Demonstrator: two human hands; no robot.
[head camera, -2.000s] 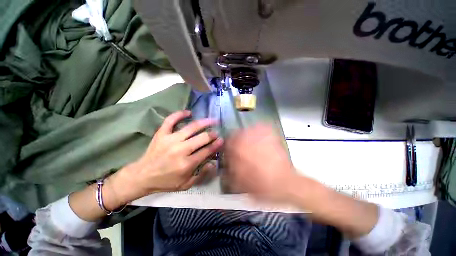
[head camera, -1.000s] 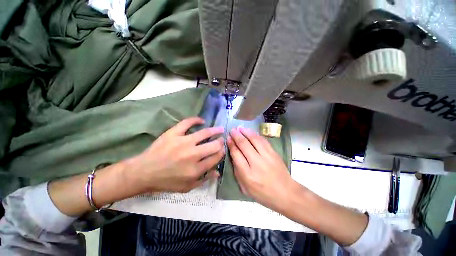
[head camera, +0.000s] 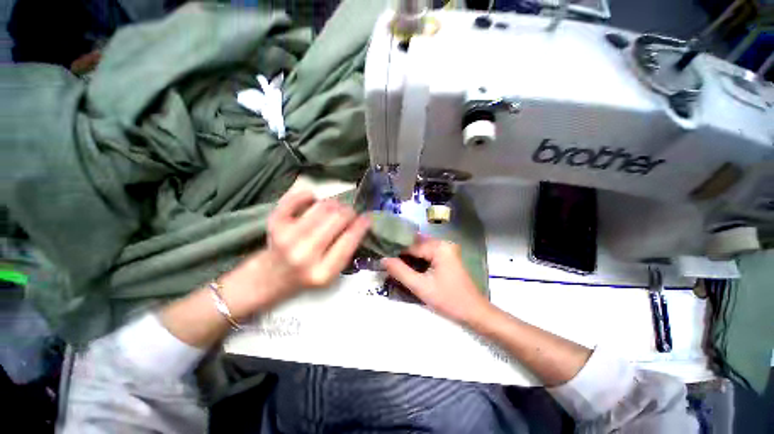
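My left hand (head camera: 310, 242) pinches the edge of the main garment piece (head camera: 204, 254) just left of the needle; the hand is slightly blurred. My right hand (head camera: 441, 275) grips a lifted, folded green edge between thumb and fingers, just in front of the presser foot and needle (head camera: 392, 202). The cut panel (head camera: 472, 242) lies right of the needle, partly under my right hand. Green cloth bridges both hands. The sewing machine (head camera: 509, 102) has its light on at the needle. The white tie (head camera: 267, 106) bunches the green heap at the upper left.
A mobile phone (head camera: 565, 227) lies on the bed under the machine arm. Thread snips (head camera: 659, 309) lie right of it. A stack of cut panels (head camera: 747, 322) hangs at the right table edge. Part of a person in dark clothing (head camera: 55, 30) shows at the upper left.
The view has pulled back, showing more of the machine. The hands lay flat on the cloth at the needle; now they hold its edge lifted and folded, with the fingers curled.
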